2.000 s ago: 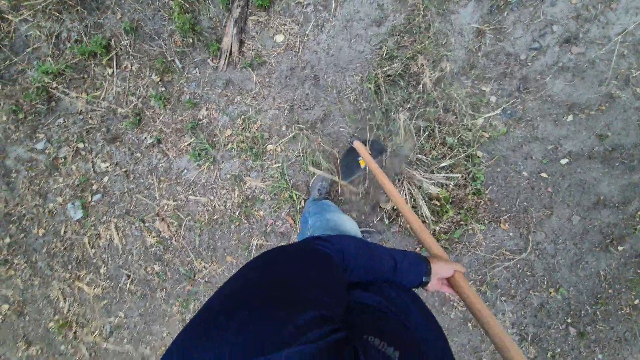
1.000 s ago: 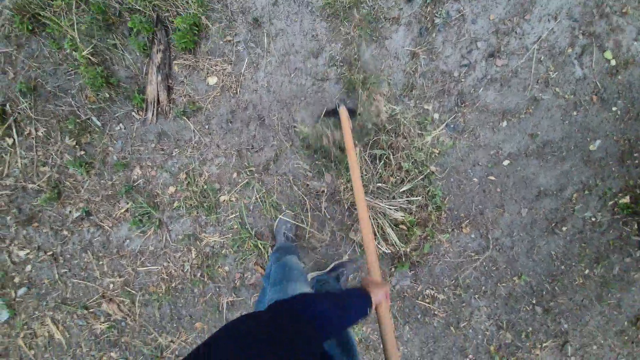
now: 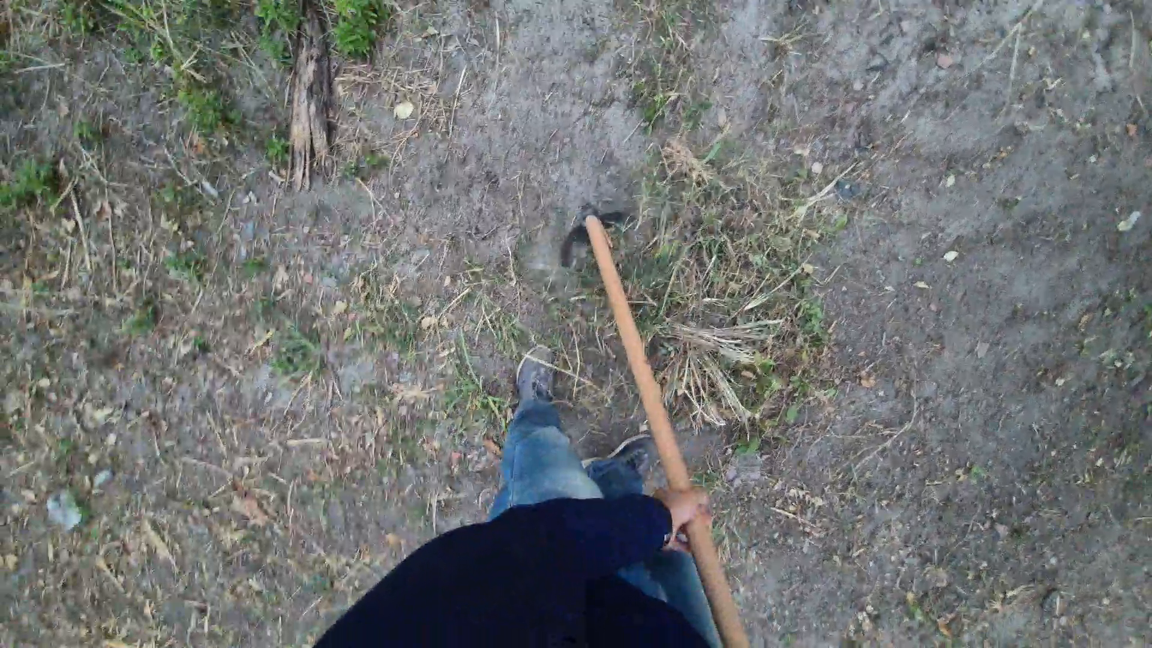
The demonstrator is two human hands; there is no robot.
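Note:
My left hand (image 3: 686,508), at the end of a dark blue sleeve, is closed around the wooden handle of a long tool (image 3: 643,369), which looks like a hoe. The handle slants from the bottom edge up to a dark metal head (image 3: 580,238), slightly blurred, low over or on the soil. Just right of the head lies a heap of dry grass and weeds (image 3: 720,279), with pale stalks (image 3: 720,346) beside the handle. My right hand is not in view; the lower end of the handle runs out of the frame.
My shoes (image 3: 536,373) stand on the ground left of the handle, one ahead of the other. A weathered piece of wood (image 3: 310,108) and green weeds (image 3: 360,27) are at the upper left. Dirt with scattered leaves and small stones spreads to the right.
The tool's head was at the weeds and now shows at their left side. My left hand stays on the handle. The view has shifted, showing more of my legs than two seconds ago.

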